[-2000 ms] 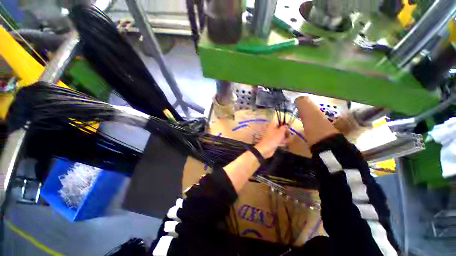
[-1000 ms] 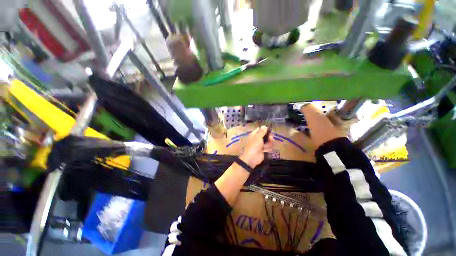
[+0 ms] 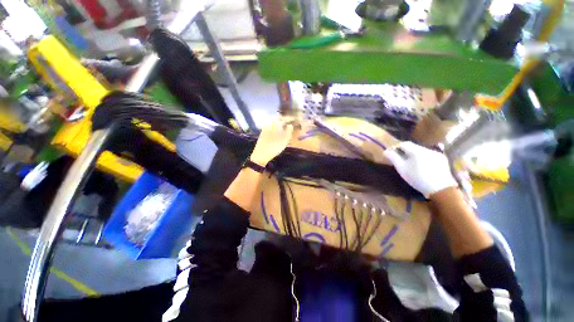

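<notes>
My left hand (image 3: 272, 142), bare with a dark wristband, is at the left of the cardboard table cover (image 3: 315, 217), over the black cable bundle (image 3: 346, 171); its grip is unclear. My right hand (image 3: 423, 168), in a white glove, is at the bundle's right part, its fingertips closed at the right end of a narrow dark metal bar (image 3: 343, 137). The bar lies slanted between my hands, behind the bundle. A second metal strip (image 3: 359, 200) lies in front of the bundle, with several thin cables hanging towards me. More thin strands hang below my left hand.
The green platen (image 3: 390, 65) spans the back above the lower mould (image 3: 355, 100) and perforated plate. A shiny rack rail (image 3: 69, 188) with draped cables stands left, beside a blue bin (image 3: 148, 210) of white pieces. A white bucket's rim (image 3: 503, 242) shows at right.
Both hands have moved away from the mould area, the left to the left and the right towards me. The white glove and the slanted bar now show clearly. The camera view has shifted.
</notes>
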